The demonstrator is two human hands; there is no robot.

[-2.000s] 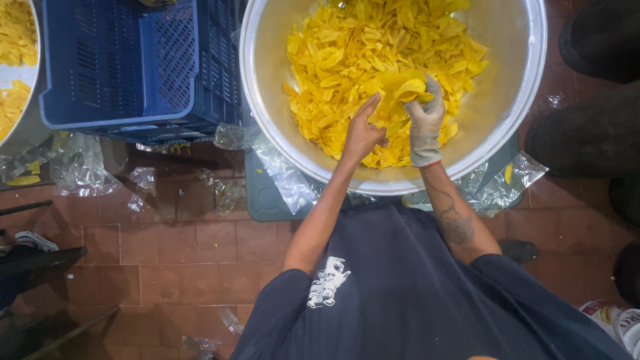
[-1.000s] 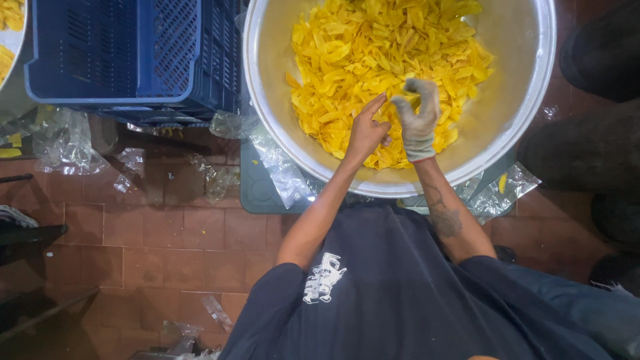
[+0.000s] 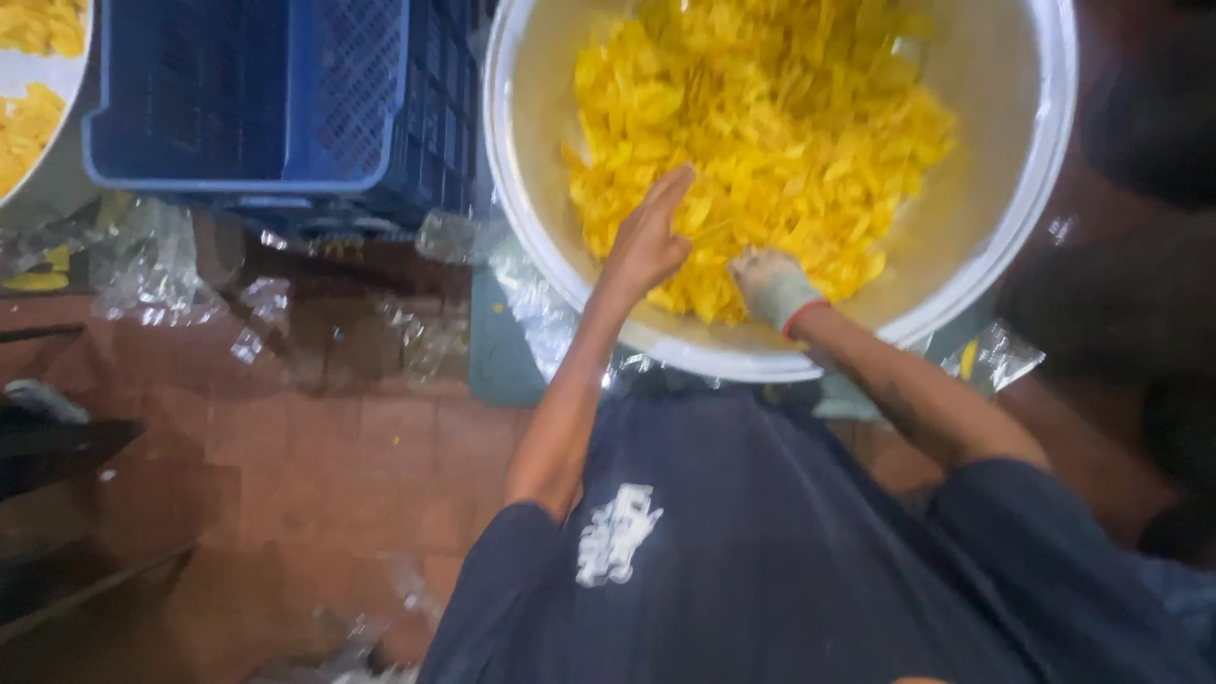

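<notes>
A wide metal basin (image 3: 1045, 123) holds a heap of thin yellow chips (image 3: 760, 133), possibly plantain. My left hand (image 3: 651, 237), bare, is over the near left part of the heap, its fingers pointing away from me and its thumb apart; I see nothing held in it. To its right, my right hand (image 3: 771, 283) wears a pale glove and is low at the near edge of the chips. Its fingers are curled and blurred, so whether they hold any chips cannot be told. Beneath the basin shows a green surface (image 3: 503, 361) with clear plastic on it.
Left of the basin stands a blue plastic crate (image 3: 237, 183). Another container (image 3: 52, 71) with yellow pieces is at the far left. Clear plastic scraps (image 3: 161, 266) lie below the crate, over a reddish tiled floor (image 3: 313, 475). Dark rounded shapes are at the right.
The gloved right hand was raised with fingers spread, holding chips two seconds ago; it is now lower and curled at the near edge of the heap. The left hand keeps much the same pose.
</notes>
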